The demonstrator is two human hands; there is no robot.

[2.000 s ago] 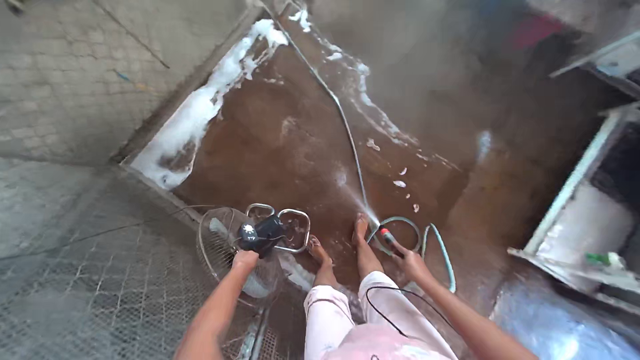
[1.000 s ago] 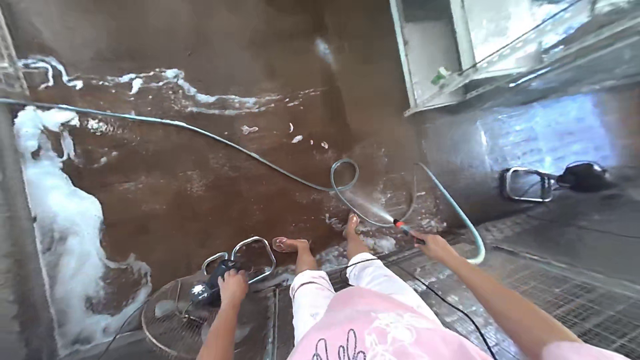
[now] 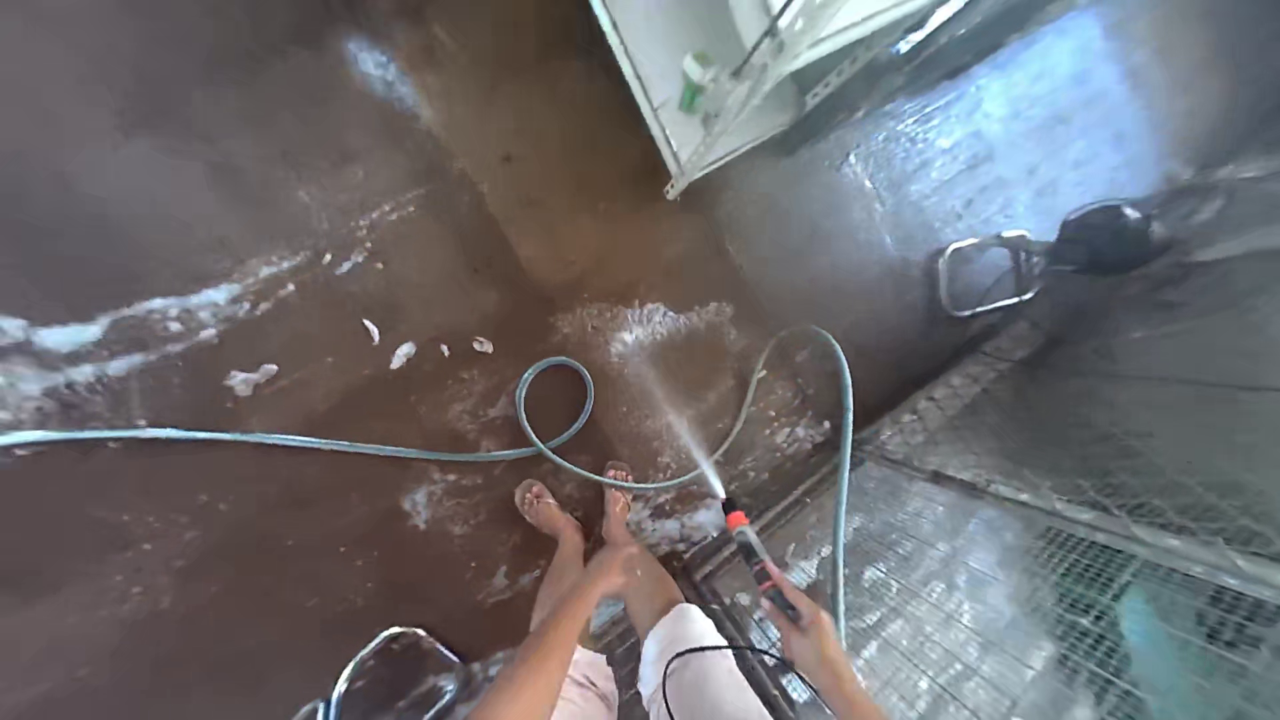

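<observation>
My right hand point(image 3: 808, 630) grips a black hose nozzle wand point(image 3: 757, 560) with an orange-red collar. A white jet of water point(image 3: 675, 420) shoots from its tip up and left onto the wet brown floor. The pale blue-green hose point(image 3: 847, 480) rises beside the wand, bends over and makes a loop in front of my feet, then runs off to the left. My left hand point(image 3: 615, 568) lies over my lower leg near the knee; its fingers are hard to make out, and I see nothing in it. A thin black cord crosses my lap.
A white metal frame shelf point(image 3: 672, 185) stands ahead. At right lies a black object with a chrome tube frame point(image 3: 990, 275). Another chrome tube frame point(image 3: 395, 632) is at bottom left. White foam point(image 3: 130, 325) streaks the floor at left. A raised tiled edge and wire mesh point(image 3: 1090, 590) lie at lower right.
My left hand has let go of the dark part of the fan with the chrome frame and moved to my leg. The water jet now lands farther ahead. The view has turned right.
</observation>
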